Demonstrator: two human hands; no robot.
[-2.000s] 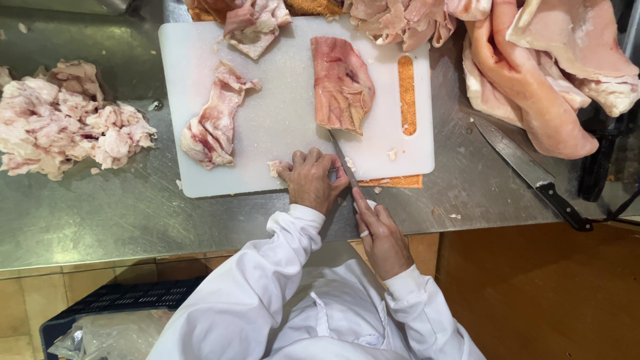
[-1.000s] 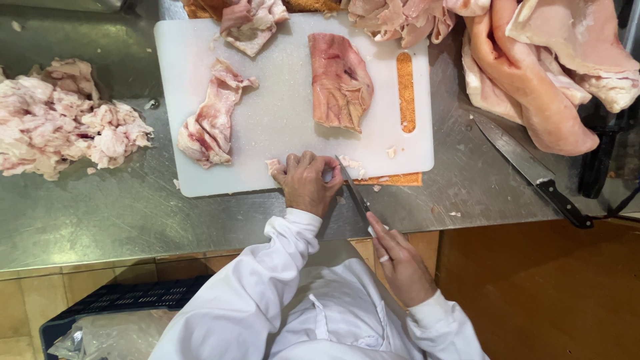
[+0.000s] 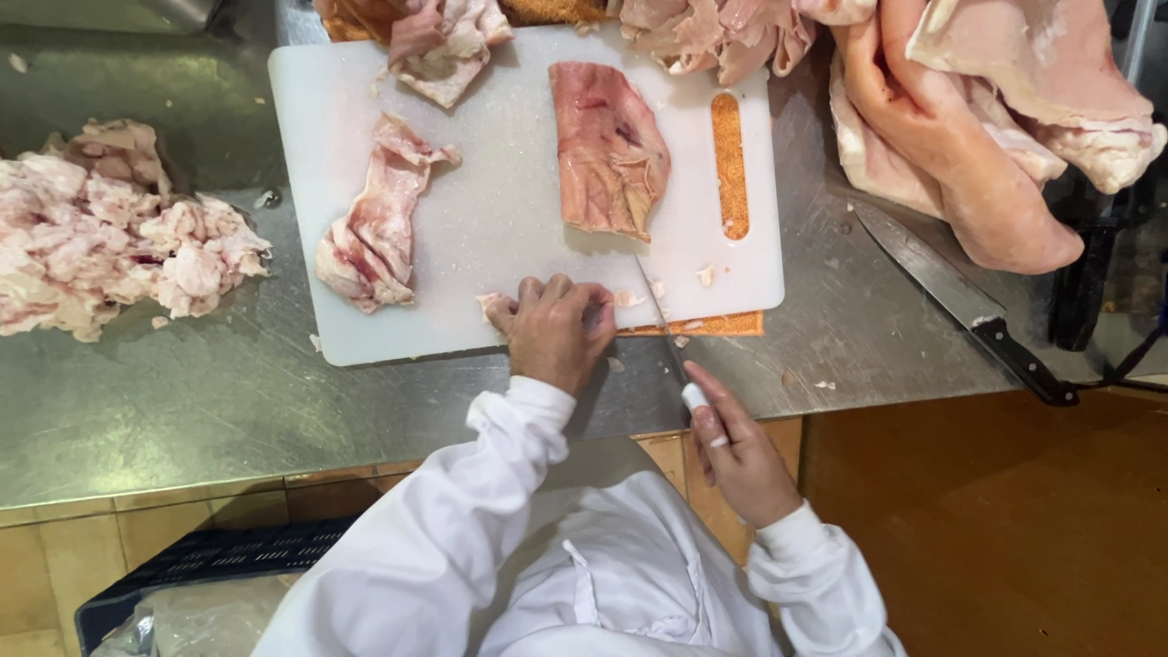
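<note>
My right hand (image 3: 730, 433) is closed around the white handle of a knife (image 3: 673, 351), whose narrow blade points up over the cutting board's lower edge. Beside it, my left hand (image 3: 558, 330) presses on a small pale scrap of meat or fat (image 3: 494, 307) at the lower edge of the white cutting board (image 3: 493, 210); its curled fingers partly hide what they hold. Above the hands lies a reddish piece of meat or skin (image 3: 607, 151). A paler, longer strip (image 3: 383, 224) rests at the board's left.
A heap of pale trimmings (image 3: 119, 233) lies left on the steel table (image 3: 210, 401). Large skin pieces (image 3: 958, 155) are piled at upper right. Near them lies a black-handled knife (image 3: 949, 283), its blade pointing up-left. An orange board (image 3: 730, 324) shows beneath the white one. A dark crate (image 3: 210, 557) stands below.
The knife in my right hand has swung from leaning up-left against the left hand to standing slightly apart on its right. My left hand stays at the board's lower edge.
</note>
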